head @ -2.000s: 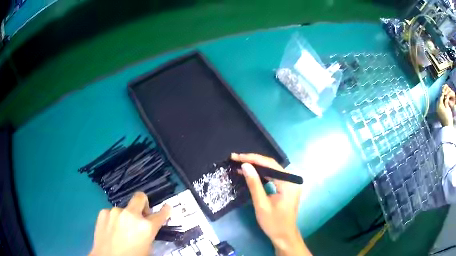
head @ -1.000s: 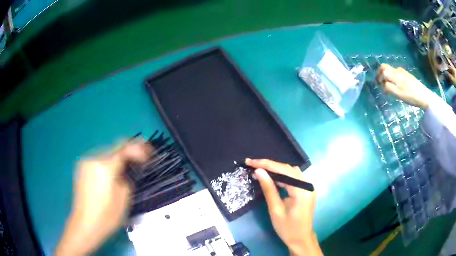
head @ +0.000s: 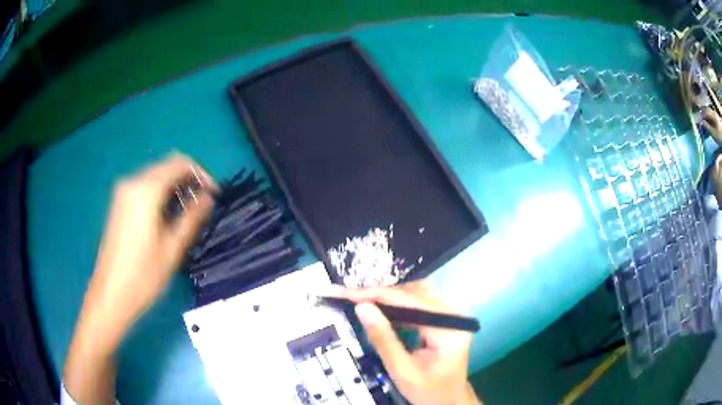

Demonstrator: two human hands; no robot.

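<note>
My left hand [head: 138, 237], slightly blurred, is at the left edge of the heap of black strips [head: 245, 237]. It pinches a few thin dark strips with shiny ends. My right hand [head: 419, 340] holds black tweezers [head: 419, 318], their tips over the upper right part of the white fixture [head: 245, 340]. Whether the tips grip a piece is too small to tell. The fixture has round dark holes, a dark rectangular recess and silvery fittings. Tiny silvery pieces [head: 366, 259] lie piled in the near end of the black tray [head: 356, 150].
A small dark and blue fitting [head: 380, 381] is at the fixture's right side. A clear bag of silvery pieces [head: 526, 99] stands beyond the tray. Clear blister trays [head: 645, 213] lie at the right. Part of another person's hand [head: 712, 125] shows at the far right edge, near wiring and parts.
My left hand has gone from the fixture to the strip heap and now holds strips. My right hand has brought the tweezers from the pile to the fixture. The other person's hand has withdrawn from the blister trays.
</note>
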